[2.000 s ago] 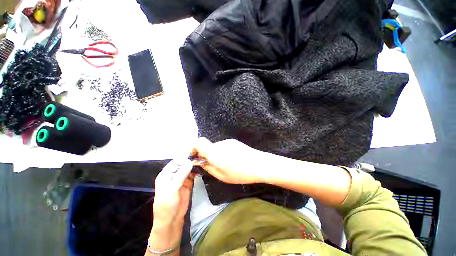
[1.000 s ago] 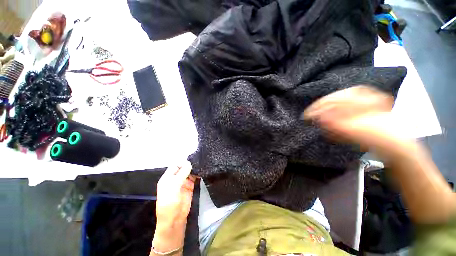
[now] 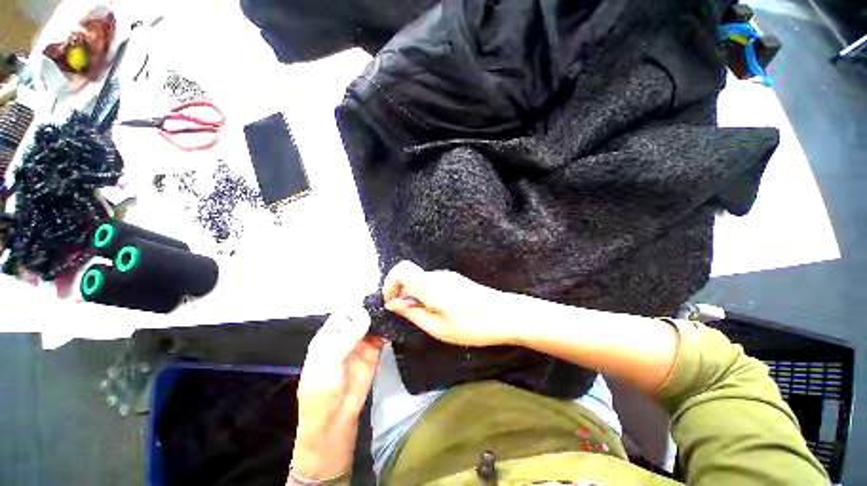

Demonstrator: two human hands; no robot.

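A large black flecked coat (image 3: 570, 209) lies over the table's front edge and my lap, its smoother black lining showing toward the top. My left hand (image 3: 335, 380) pinches the coat's edge (image 3: 376, 313) between thumb and fingers at the table's front edge. My right hand (image 3: 452, 306) is at the same spot, thumb and fingertips pinched together close above the edge. Whether a needle or thread is between the right fingertips cannot be seen.
On the white table (image 3: 314, 85) left of the coat are red-handled scissors (image 3: 190, 125), a dark phone (image 3: 277, 159), small dark specks, black thread cones (image 3: 152, 271) and a shiny black tangle (image 3: 59, 180). A blue-rimmed bin (image 3: 155, 418) and a black crate (image 3: 808, 380) stand below.
My right hand was swung out to the right over the coat a second ago and is now back beside my left hand. My left hand still pinches the coat's edge.
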